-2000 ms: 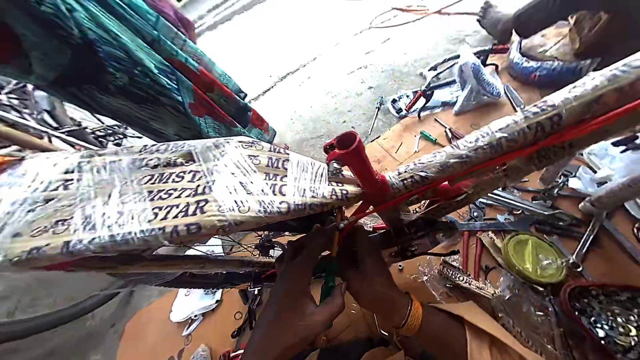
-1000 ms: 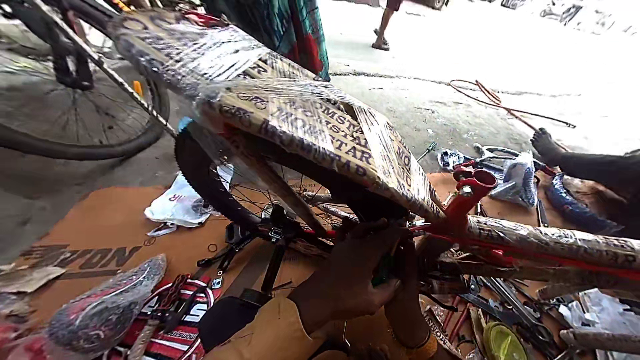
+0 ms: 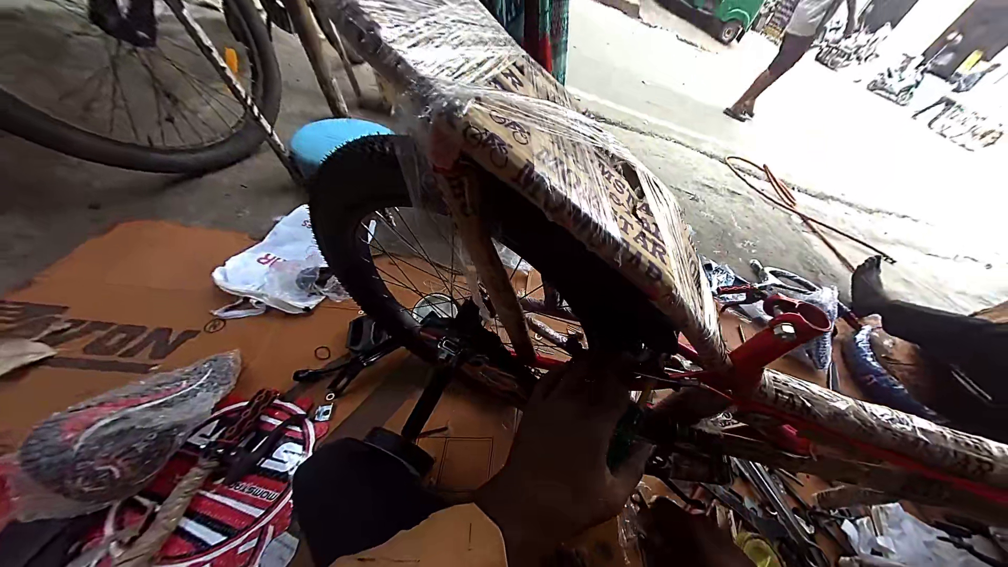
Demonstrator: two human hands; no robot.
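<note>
A bicycle frame, wrapped in printed paper and clear film, slants across the middle. Its red seat tube has an open top, and the black knobby rear wheel is at its left. My left hand reaches up beneath the wrapped frame, close behind the seat tube. Its fingers are closed round a green tool handle; the tool's tip is hidden among dark parts and cables. My right hand is a dark shape at the lower right, mostly in shadow, and its fingers cannot be made out.
Cardboard covers the ground. On it lie a film-wrapped saddle, a white plastic bag and, at right, metal tools. Another bicycle wheel stands at upper left. A person's foot rests at right; a passer-by's leg shows behind.
The view has swung left, bringing the rear wheel and wrapped saddle into sight. Both hands have stayed under the frame near the seat tube.
</note>
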